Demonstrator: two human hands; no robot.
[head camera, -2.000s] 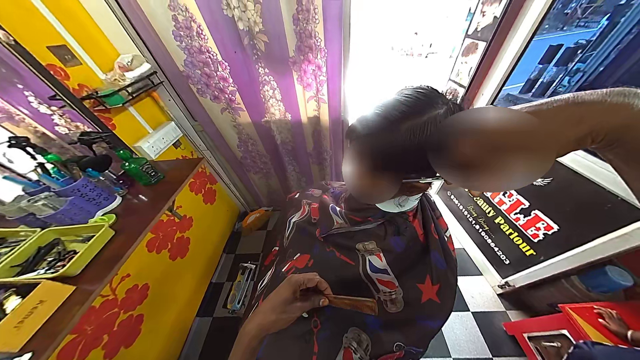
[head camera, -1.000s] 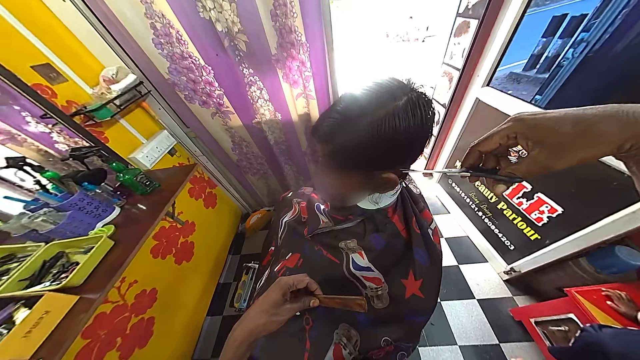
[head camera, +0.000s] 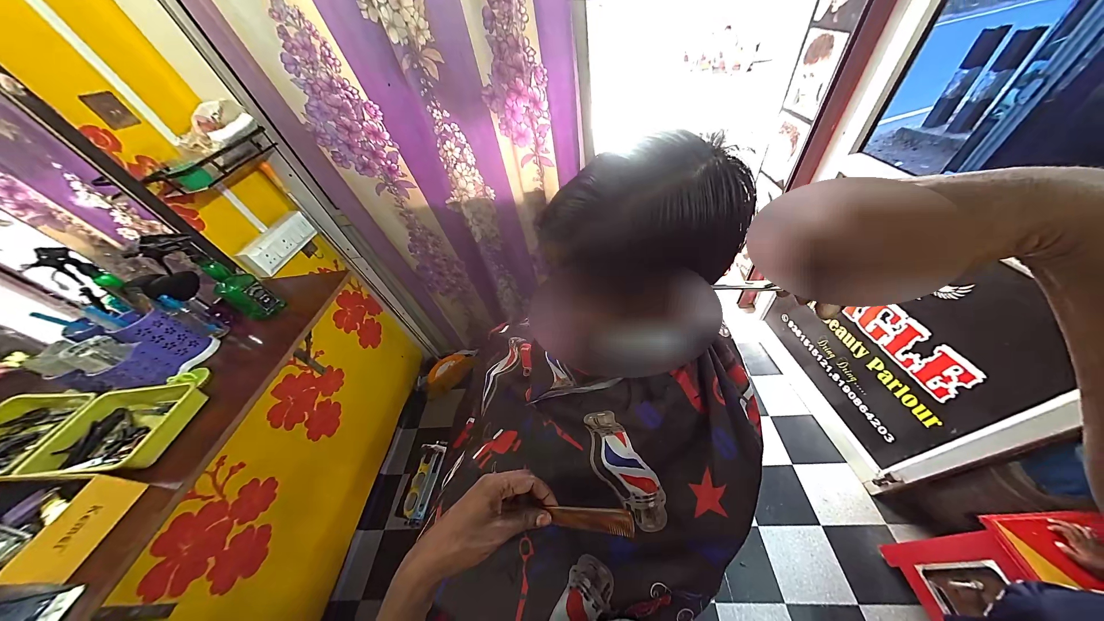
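Note:
My left hand (head camera: 496, 517) pinches one end of a brown hair comb (head camera: 591, 519), its teeth facing down, in front of the patterned barber cape (head camera: 638, 431). The cape covers a seated person with short dark wet-looking hair (head camera: 655, 198); the face is blurred. My right hand (head camera: 849, 246), also blurred, is at the right side of the person's head. From it thin metal blades (head camera: 743, 286), seemingly scissors, point left just below the hair; the fingers around them cannot be made out.
At left a brown counter (head camera: 250, 362) holds a purple basket (head camera: 164, 345), green trays (head camera: 155, 431) of tools and a green bottle (head camera: 250, 293). A floral curtain (head camera: 431, 112) hangs behind the person. Right are a dark door panel (head camera: 914, 362) and another person's hand (head camera: 1078, 543) on red items.
My right hand has come nearer the head since a second ago. The seated person's head has turned, while my left hand keeps the comb low over the cape.

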